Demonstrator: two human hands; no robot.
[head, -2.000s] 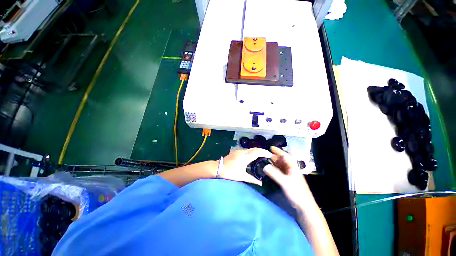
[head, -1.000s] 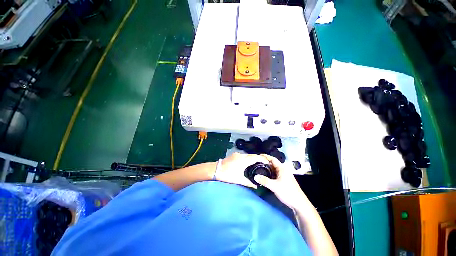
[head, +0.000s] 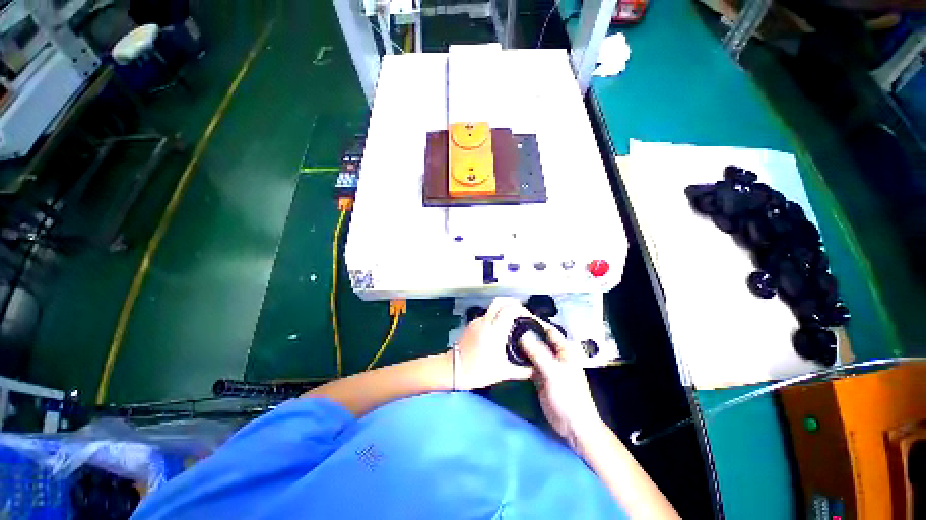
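Observation:
A round black housing (head: 523,341) is held between both hands in front of my body. My left hand (head: 489,348) wraps around its left side. My right hand (head: 556,368) is on its right side, with fingers pressed on the part. What is inside the housing is too small to tell. Some small black parts (head: 542,306) lie on a white sheet (head: 601,323) under the front edge of the white robot; my hands hide part of them.
The white gantry robot (head: 406,252) carries an orange jig (head: 471,171) with two round seats, both bare. A pile of black parts (head: 777,239) lies on a white sheet at right. An orange press (head: 863,437) is lower right. A blue crate (head: 30,482) is lower left.
The view has shifted, so the robot appears lower and further left. Both hands still hold the black housing, now with my left hand further over the parts on the sheet.

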